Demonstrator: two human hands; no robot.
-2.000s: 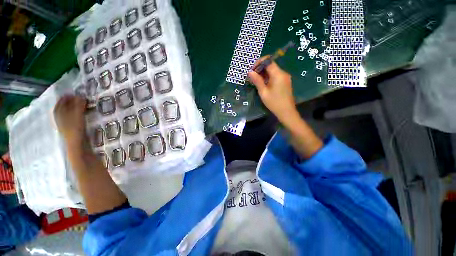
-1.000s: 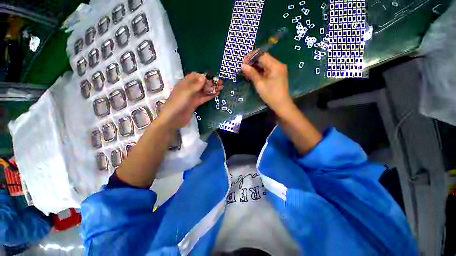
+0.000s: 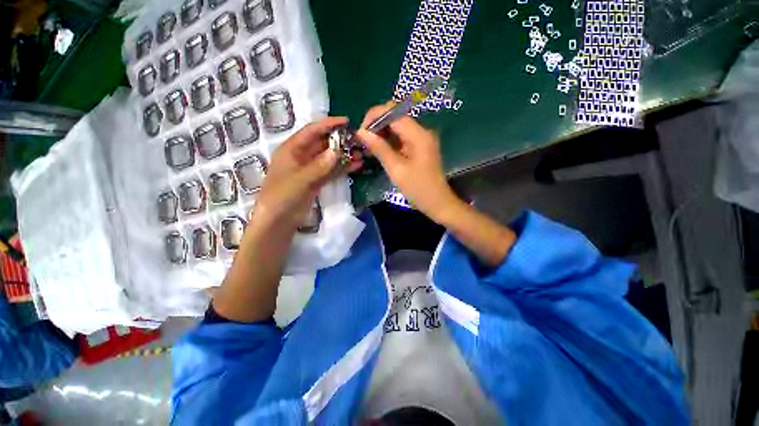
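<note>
My left hand [image 3: 298, 166] holds a small silvery watch case [image 3: 339, 146] up at its fingertips, over the right edge of the white parts tray [image 3: 320, 83]. My right hand [image 3: 406, 158] grips a slim pen-like tool [image 3: 404, 110] with a yellowish part, its lower end at the watch case. The two hands are close together, and the fingers partly hide the case and the tool's tip. Rows of similar cases [image 3: 241, 126] lie on the tray. A gridded adhesive strip [image 3: 433, 50] lies just beyond my right hand.
A second gridded strip [image 3: 612, 62] lies farther right on the green bench [image 3: 491, 125], with loose tiny white frames [image 3: 537, 42] between the strips. A white pile [image 3: 71, 216] lies left of the tray. A translucent plastic bag [image 3: 739, 150] hangs at the right edge.
My left hand went from the tray's left side to in front of me, now holding a case. My right hand moved left and down, bringing the tool to it.
</note>
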